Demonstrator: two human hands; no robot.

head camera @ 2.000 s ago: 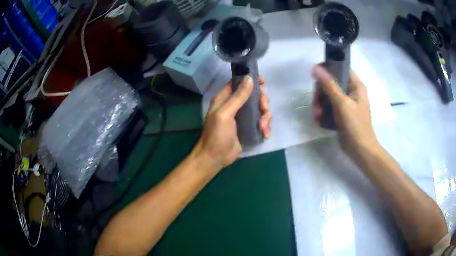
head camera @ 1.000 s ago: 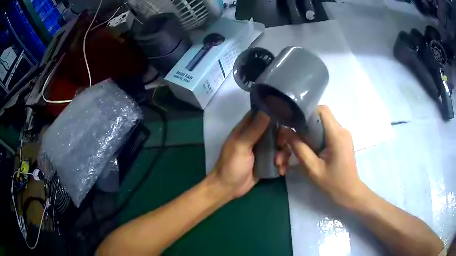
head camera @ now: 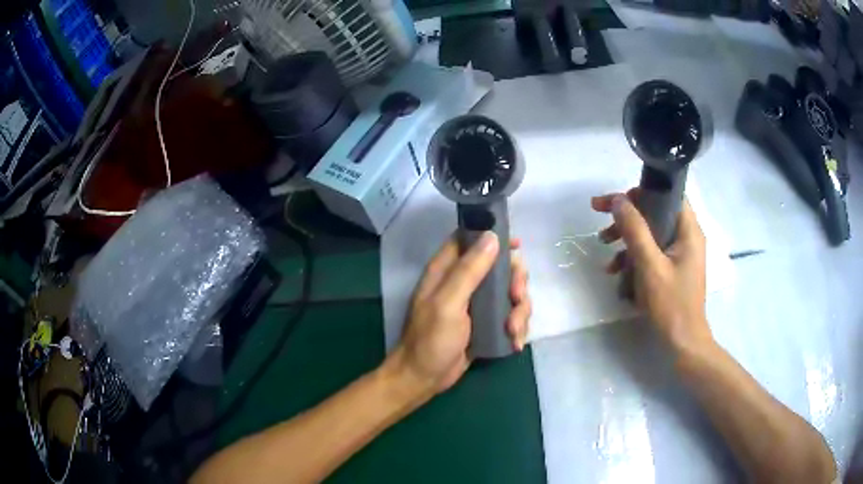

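My left hand (head camera: pixel 440 317) is closed around the grey handle of one handheld mini fan (head camera: pixel 475 161), its thumb by the dark button. The fan's round black grille faces me. My right hand (head camera: pixel 667 274) holds a second handheld mini fan (head camera: pixel 663 125) by its handle, its grille also facing me. The two fans are upright and apart, above the white foam sheet (head camera: pixel 558 123). The fingers hide parts of both handles.
A pale blue MINI FAN box (head camera: pixel 383 156), a black cylinder (head camera: pixel 305 99) and a desk fan (head camera: pixel 336 33) stand left. A bubble-wrap bag (head camera: pixel 166 279) lies far left. Dark waiting fans (head camera: pixel 800 132) lie right. A thin dark stick (head camera: pixel 747 253) lies on the sheet.
One second ago the fans were close together, the right one's barrel turned sideways in front. Now they are apart, the right hand's fan has moved right, and both grilles face me.
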